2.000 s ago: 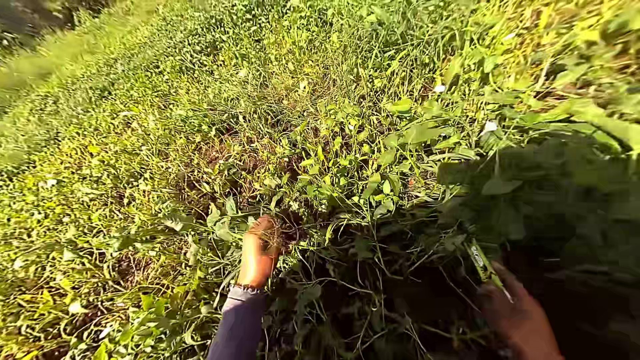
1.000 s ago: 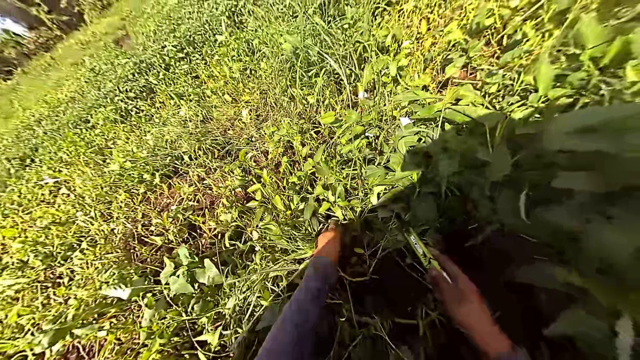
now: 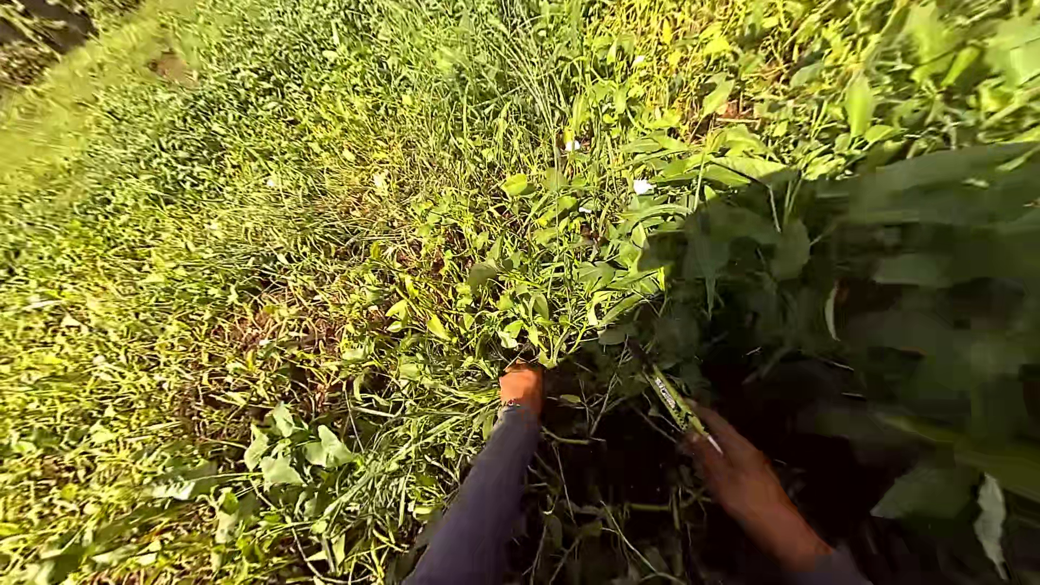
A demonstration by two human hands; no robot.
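My left hand (image 3: 522, 385), below a dark blue sleeve, reaches in at the base of leafy green weeds (image 3: 528, 313); its fingers are hidden among stems, so its grip cannot be made out. To its right, in shadow, my right hand (image 3: 735, 463) is closed around a yellow-green tool handle (image 3: 676, 400) that bears dark writing. The handle slants up and left toward the weeds, and its far end is lost in the shade. A thin pale tip shows beside the fingers.
Dense low weeds and grass (image 3: 268, 203) cover the slope. Large broad leaves (image 3: 918, 236) stand in shade at the right. Small white flowers (image 3: 643, 187) dot the growth. Dark shaded ground with thin stems (image 3: 626, 487) lies between and below my hands.
My left hand has shifted right among the weeds, closer to my right hand than two seconds ago. The tool handle stays in my right hand. The view has moved somewhat.
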